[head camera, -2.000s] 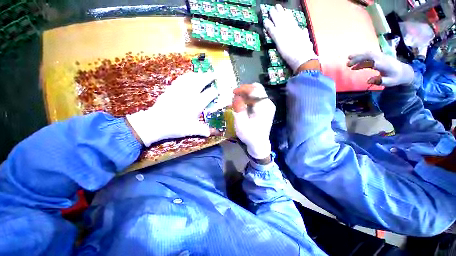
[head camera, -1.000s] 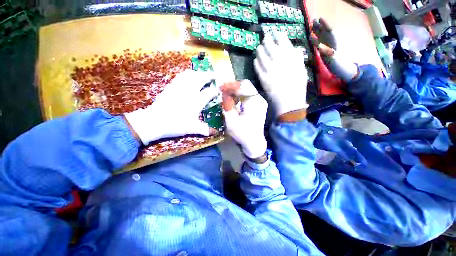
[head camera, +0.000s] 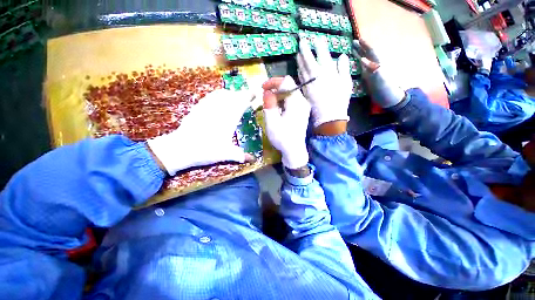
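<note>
A green PCB panel (head camera: 251, 133) lies at the right edge of the yellow board (head camera: 138, 47). My left hand (head camera: 202, 130), in a white glove, lies over the panel's middle and grips it; its far end and near part show. Reddish-brown leaded components (head camera: 141, 99) cover the board in a thick patch, partly under my left hand. My right hand (head camera: 287, 120), gloved with bare fingertips, is just right of the panel. It holds a slim dark tool (head camera: 302, 85), which points up and right. Its other end near the panel is unclear.
Set-down PCB panels (head camera: 260, 45) lie in rows beyond the board. A coworker at the right has one gloved hand (head camera: 328, 85) close beside my right hand, at these panels, and the other (head camera: 380, 82) by a red tray (head camera: 405, 47). Another person's blue sleeve (head camera: 498, 96) shows far right.
My right hand has shifted slightly up, and the dark tool now shows clearly. My left hand stays on the panel. The coworker's hands have moved left, from the red tray toward the set-down panels.
</note>
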